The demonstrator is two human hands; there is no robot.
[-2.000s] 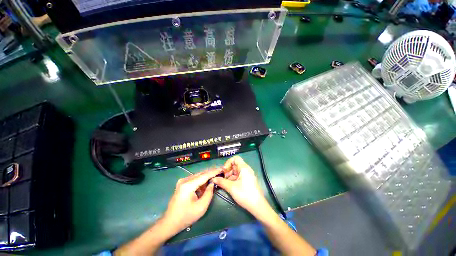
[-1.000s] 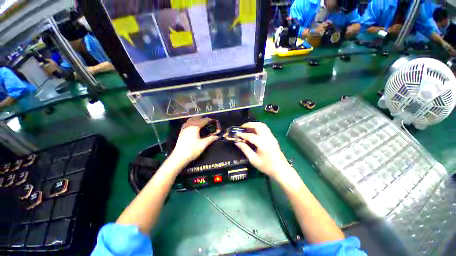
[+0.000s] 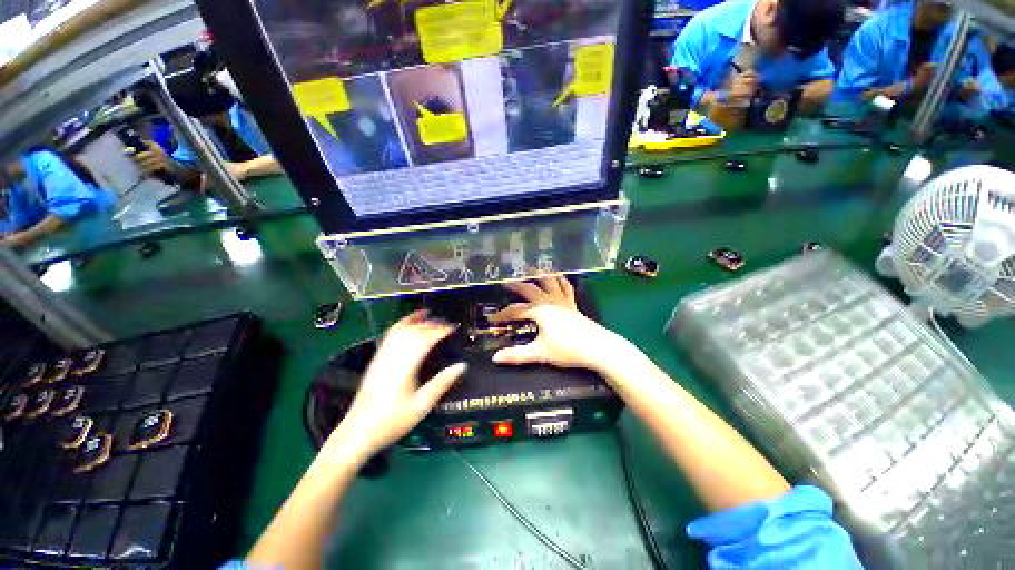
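A watch housing sits at the fixture nest on top of the black bench fixture, partly hidden by my right hand. My right hand has its fingers and thumb around this housing. My left hand is empty with fingers apart, at the left edge of the fixture. Another watch housing lies on the green bench behind and left of the fixture. The fixture shows red digits and a lit red switch.
Black blister tray with several housings is at left. Clear blister trays and a white fan are at right. An acrylic guard and instruction board stand above the fixture. More housings lie behind. People work across the bench.
Both hands went from in front of the fixture to above it, each at a housing. Now my left hand has let go and moved left and down; a housing shows on the bench behind left.
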